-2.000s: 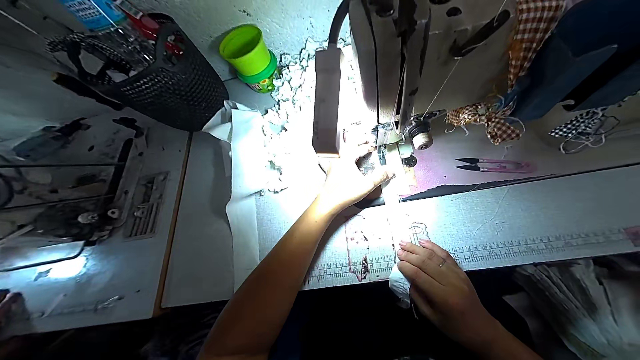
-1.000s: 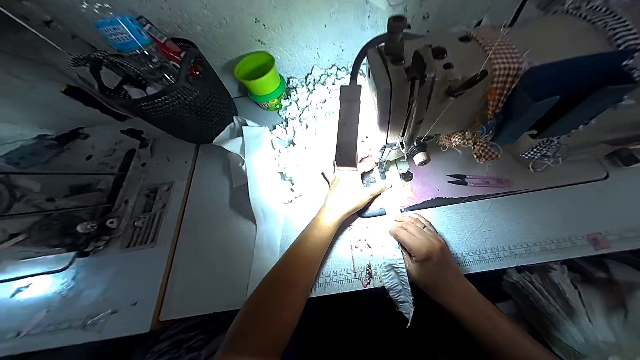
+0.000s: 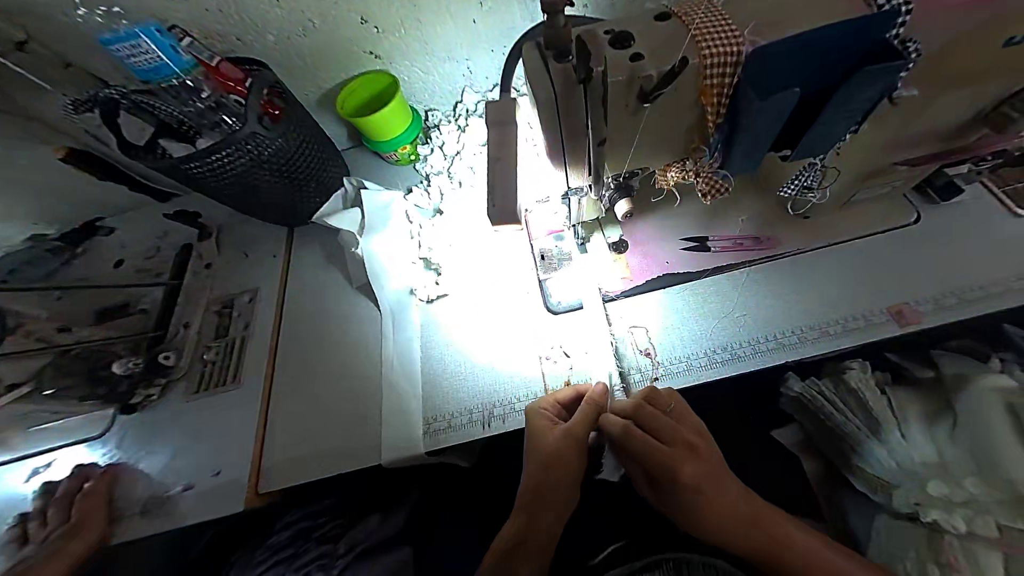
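Note:
A narrow white fabric strip (image 3: 596, 328) runs from under the presser foot of a sewing machine (image 3: 632, 88) down to the table's front edge. My left hand (image 3: 564, 428) pinches its near end between thumb and forefinger. Right beside it, my right hand (image 3: 668, 444) grips the same strip, fingers curled. A bit of the fabric hangs below both hands. Strong lamp light washes out the cloth near the needle. Pink-handled thread snips (image 3: 732, 243) lie on the machine bed to the right.
A black woven basket (image 3: 248, 168) with a bottle stands at the back left, near a green cup (image 3: 376, 108). Crumpled white trimmings (image 3: 432, 200) lie beside the cup. Another person's hand (image 3: 68, 512) rests at the lower left. Stacked white fabric pieces (image 3: 880, 448) are at the lower right.
My left hand has moved from beside the presser foot to the table's front edge, next to my right hand. Another person's hand has come into view at the lower left.

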